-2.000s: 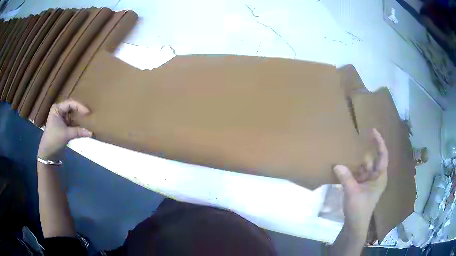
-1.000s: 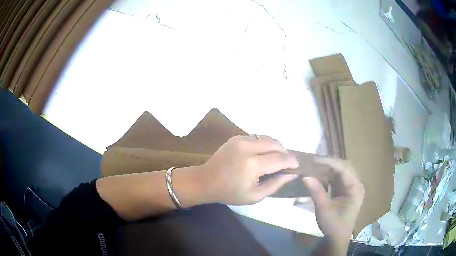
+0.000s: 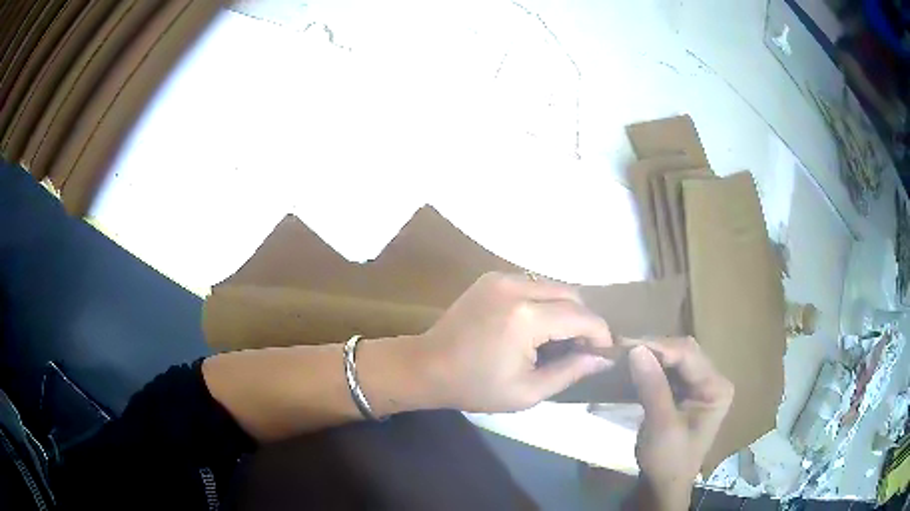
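Observation:
A brown panel (image 3: 329, 311) lies on the white table in front of me, its near side doubled over, with a V-shaped notch at the far left edge. My left hand (image 3: 519, 344) reaches across it, a silver bracelet on the wrist, and pinches the panel edge between thumb and fingertips. My right hand (image 3: 681, 394) pinches the same edge just to the right, the fingertips of both hands nearly touching. The strip between the fingertips is mostly hidden by the fingers.
A fanned pile of brown panels (image 3: 736, 299) lies at the right, with a small tan roll (image 3: 801, 318) beside it. A row of folded brown panels (image 3: 120, 90) is at the upper left. Shiny crumpled clutter (image 3: 833, 409) is at the far right. The white table (image 3: 399, 110) has dark line marks.
The flat, spread panel was drawn nearer and doubled over. My left hand crossed from the far left to beside my right hand. In the last second the fingertips came closer together.

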